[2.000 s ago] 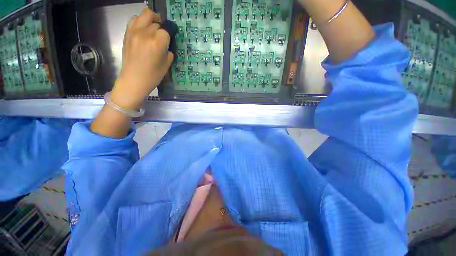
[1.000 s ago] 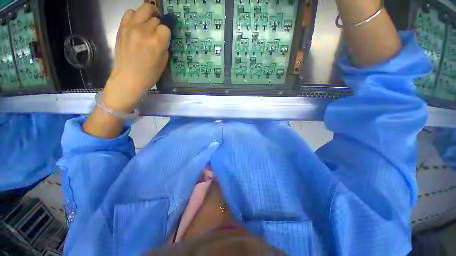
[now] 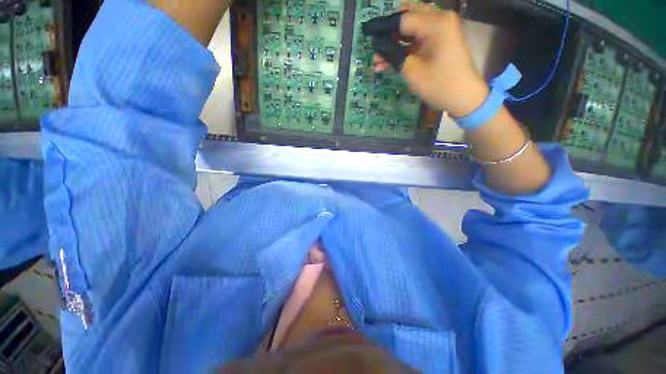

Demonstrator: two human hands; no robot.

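Two pale green circuit panels, left [image 3: 298,66] and right [image 3: 376,109], lie side by side in a dark carrier [image 3: 292,139] in front of me. They bear rows of small parts. My right hand [image 3: 438,62] is over the upper right panel, with black coverings on thumb and fingers pointing left. Whether its fingertips hold a tiny part cannot be told. A light blue strap [image 3: 485,109] and a thin bangle are on this wrist. My left hand is beyond the top edge; only forearm and sleeve [image 3: 146,58] show at upper left.
A silver rail [image 3: 336,164] runs between my body and the carrier. Other carriers with green panels stand at far left [image 3: 36,66] and far right [image 3: 599,98]. A thin blue cord [image 3: 562,55] runs from the strap up across the right gap. Blue sleeves or smocks show at both sides.
My left hand has moved from the carrier's left side up out of the picture. My right hand has come down into view over the right panel, with its strap and cord now showing.
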